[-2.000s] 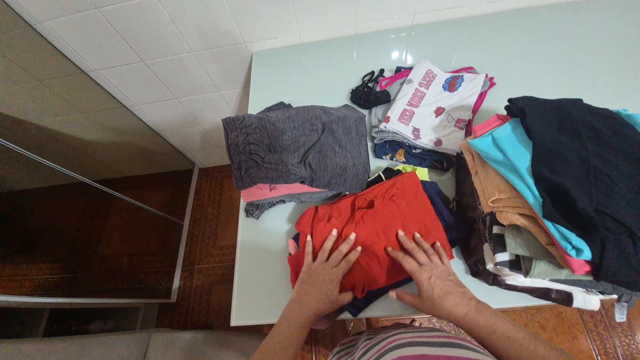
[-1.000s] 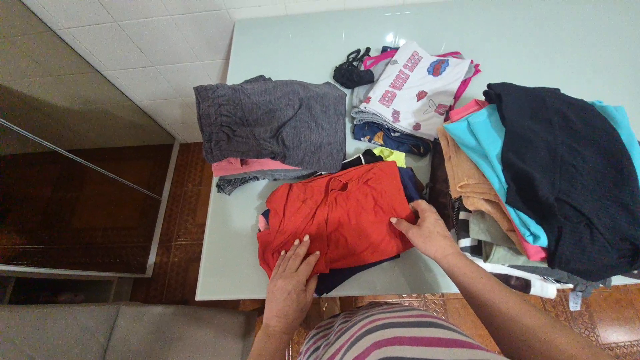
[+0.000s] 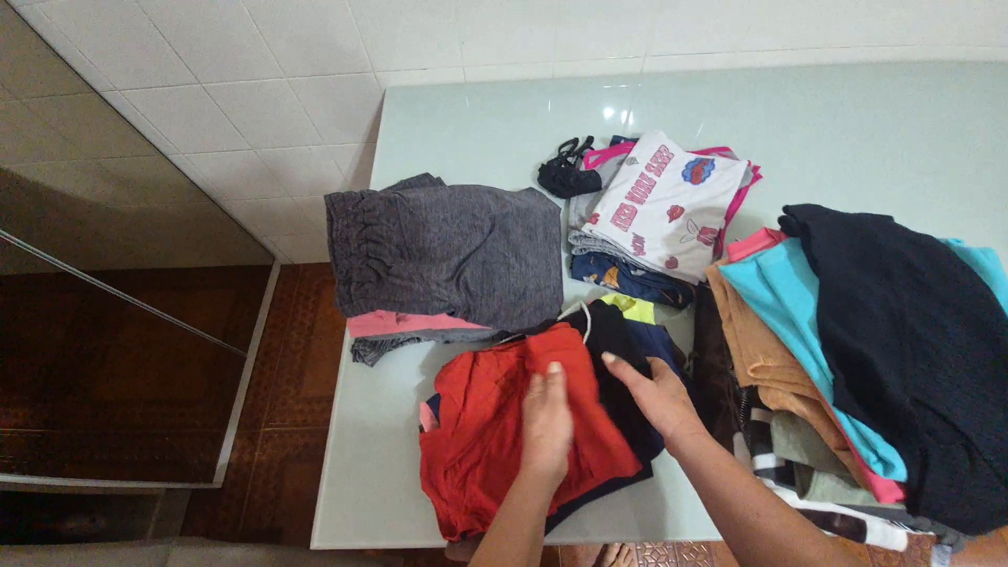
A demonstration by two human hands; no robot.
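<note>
A red garment point(image 3: 480, 425) lies on a pile of folded clothes near the front edge of a glass-topped table point(image 3: 358, 504). My left hand point(image 3: 547, 421) rests on the red cloth, its fingers partly hidden. My right hand point(image 3: 654, 394), fingers and thumb apart, is at the right side of the pile, over a black garment with a white drawstring point(image 3: 610, 339). Whether it grips the black cloth is not clear. Dark blue cloth shows beneath, and a yellow-green piece point(image 3: 630, 307) lies behind.
Folded grey shorts point(image 3: 449, 256) top a pile at the left. A printed white shirt point(image 3: 669, 205) and a black bra point(image 3: 568, 169) lie at the back. At the right a large pile holds black point(image 3: 890, 339), turquoise and brown clothes. A tiled wall stands behind the table.
The right part of the red garment has been drawn to the left, which uncovers the black garment and its drawstring. My left hand has moved from the red garment's left front corner to its middle.
</note>
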